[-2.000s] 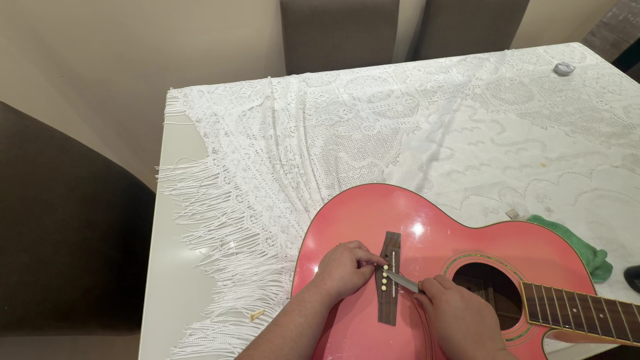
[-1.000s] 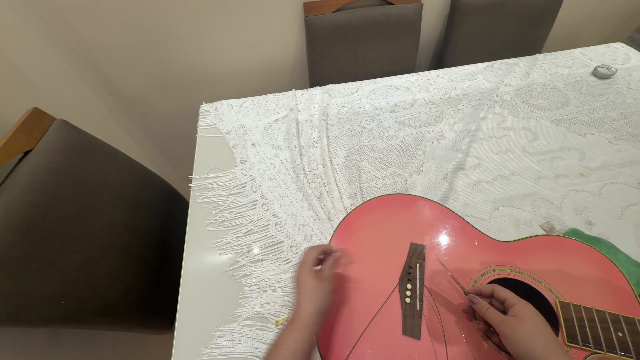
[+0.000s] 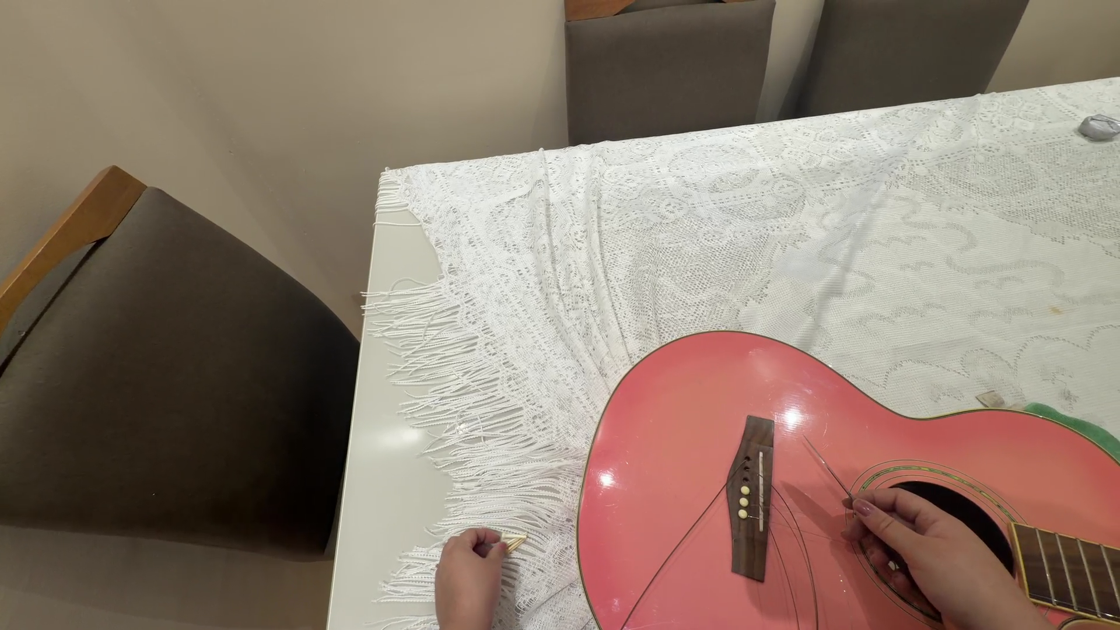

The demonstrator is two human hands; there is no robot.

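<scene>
A pink acoustic guitar body [image 3: 682, 420] lies on the lace tablecloth. Its dark wooden bridge [image 3: 751, 551] carries pale bridge pins [image 3: 744, 503], with open holes above them. Loose strings [image 3: 674, 560] curve away from the bridge. Left of the guitar, my left hand [image 3: 472, 573] rests at the cloth, thumb and finger pinched at the end of small pale bridge pins [image 3: 514, 542]; how many it grips is hard to tell. Over the soundhole [image 3: 949, 507], my right hand [image 3: 919, 547] holds a thin metal tool [image 3: 827, 465], its tip pointing up and left toward the bridge.
The white lace tablecloth [image 3: 682, 201] has a long fringe [image 3: 490, 437] over the left end of the table. A green cloth [image 3: 1072, 424] shows behind the guitar. A small grey object [image 3: 1099, 128] lies far right. Dark upholstered chairs [image 3: 175, 376] stand at the left and behind.
My left hand has moved from the bridge, leftward off the guitar, to the pins on the fringe. My right hand has drawn the metal tool away from the bridge, over the soundhole.
</scene>
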